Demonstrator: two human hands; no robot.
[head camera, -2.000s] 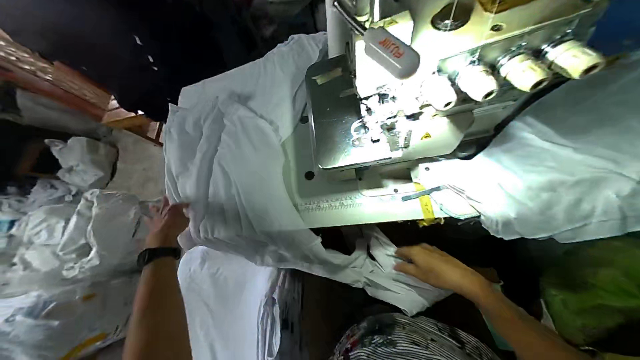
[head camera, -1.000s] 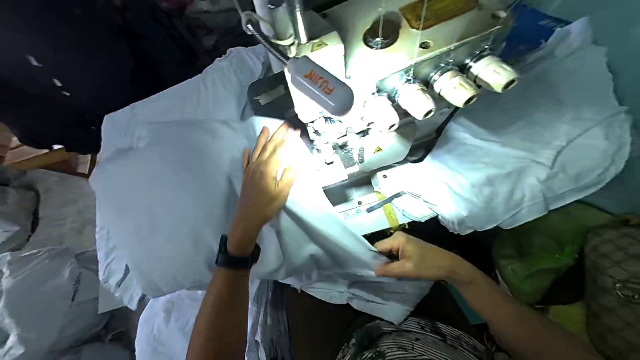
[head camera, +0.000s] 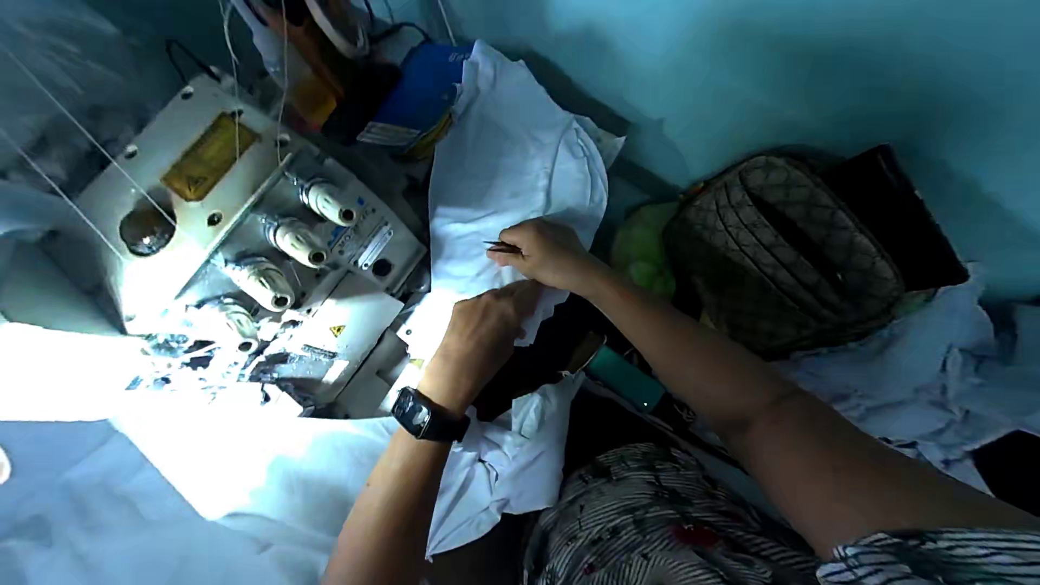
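Note:
An overlock sewing machine (head camera: 268, 260) stands at the left with its lamp lit. White fabric pieces (head camera: 512, 162) lie to the right of its head. My right hand (head camera: 544, 252) is over them, closed on a small, dark, pointed metal tool (head camera: 504, 247), perhaps thread snips or tweezers. Close below it, my left hand (head camera: 487, 333) rests on the lower part of the same fabric, its fingers partly hidden, so its hold is unclear. A large white cloth (head camera: 268, 479) spreads under the needle area at the lower left, and a crumpled end (head camera: 504, 471) of white cloth hangs below my left wrist.
Thread cones' strands run over the machine. Behind the fabric is a blue box (head camera: 418, 93). A patterned bag (head camera: 788, 252) sits at the right against a turquoise wall (head camera: 731, 81), with more white cloth (head camera: 902, 374) beyond it. A green flat object (head camera: 624, 378) lies near my right forearm.
My left hand has left the large cloth by the needle area and is now on the fabric pieces right of the machine. My right hand has moved there too, holding the dark tool. The view has swung right.

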